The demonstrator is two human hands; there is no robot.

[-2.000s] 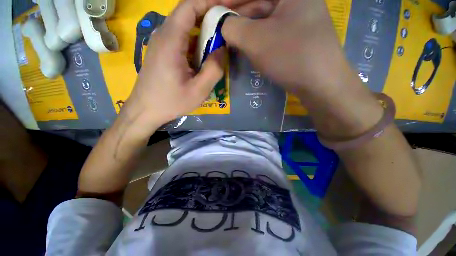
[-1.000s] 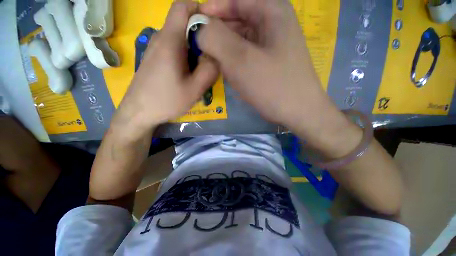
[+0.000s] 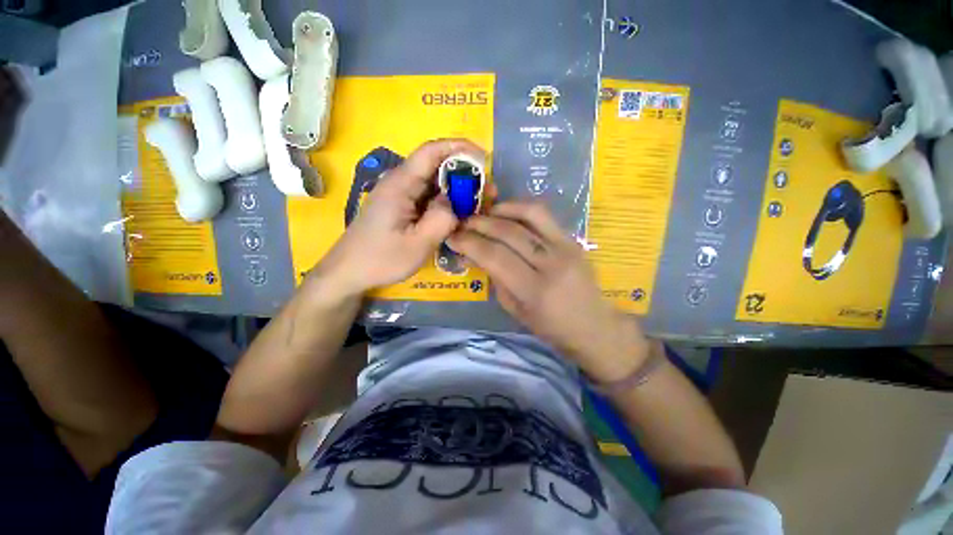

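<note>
An off-white housing half (image 3: pixel 447 165) is held hollow side up over the printed carton sheet. A blue battery pack (image 3: pixel 463 195) lies inside its upper part. My left hand (image 3: pixel 402 222) grips the housing from the left, with the thumb at the battery's lower end. My right hand (image 3: pixel 533 274) is on the right, its fingertips touching the housing and battery edge. The middle of the housing is covered by fingers. Its lower end shows below them with a small dark part that I cannot make out.
White housings (image 3: pixel 242 115) and an open shell (image 3: pixel 310 78) lie at the left of the carton mat (image 3: pixel 543 209). More white shells (image 3: pixel 916 89) lie at the far right. Another person's arm (image 3: pixel 78 366) is at the left edge. A brown cardboard piece (image 3: pixel 857 455) is at lower right.
The view has pulled back and shows more of the mat. The right hand has drawn back from over the housing, so the blue battery inside shows more clearly. The left hand still holds the housing.
</note>
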